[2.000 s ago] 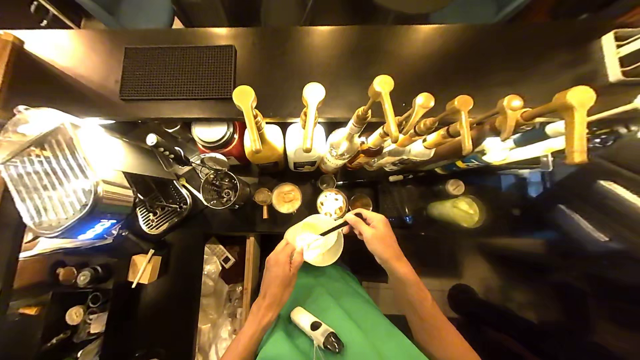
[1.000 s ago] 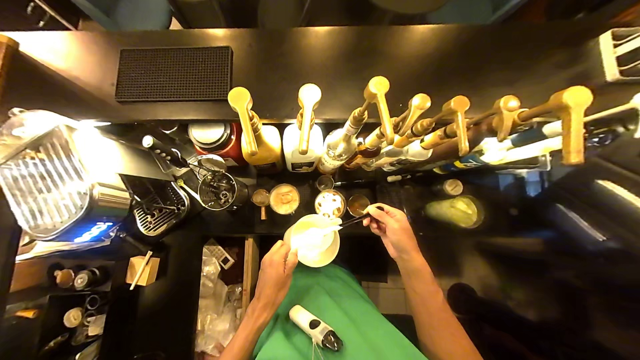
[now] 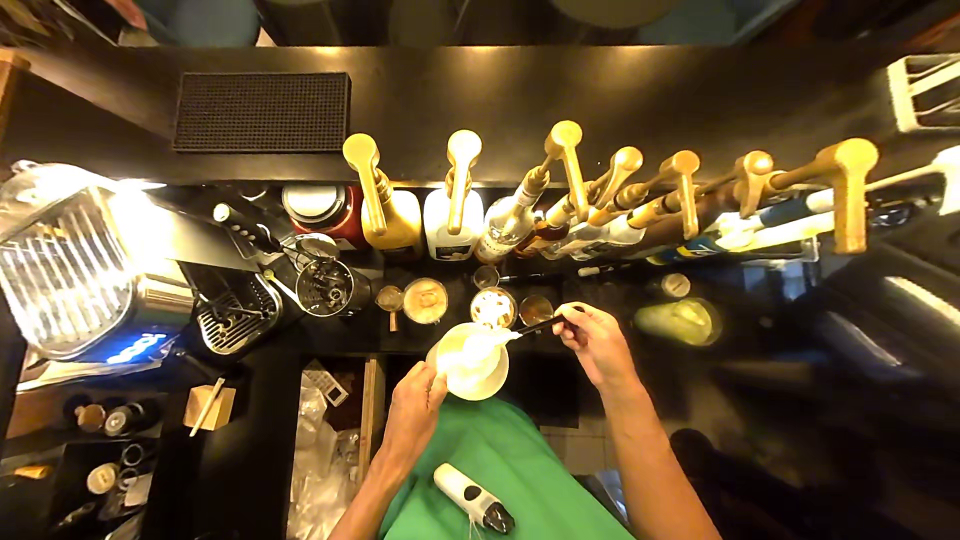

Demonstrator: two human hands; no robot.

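My left hand (image 3: 420, 390) grips the left edge of a white bowl (image 3: 484, 386), which is tilted toward a glass (image 3: 493, 307) topped with white pieces. A white creamy mass lies at the bowl's upper rim. In my right hand (image 3: 592, 337) is a dark-handled utensil (image 3: 536, 326), its tip at the white mass; the tip's shape is hidden. Beside the glass stand a small glass of brown contents (image 3: 536, 309), a small empty-looking glass (image 3: 486, 277) and a cup with a light brown, foamy top (image 3: 425, 301).
Pump bottles, among them a white one (image 3: 454, 225) and a yellow one (image 3: 391, 225), line the counter's back. An espresso machine (image 3: 82, 270) stands left, near a container of utensils (image 3: 325, 287). A black bar mat (image 3: 262, 112) lies on the upper ledge. A greenish drink (image 3: 686, 321) stands right.
The bowl has moved up toward the topped glass between the oldest frame and now. My right hand has shifted a little right and down, still with the dark-handled utensil.
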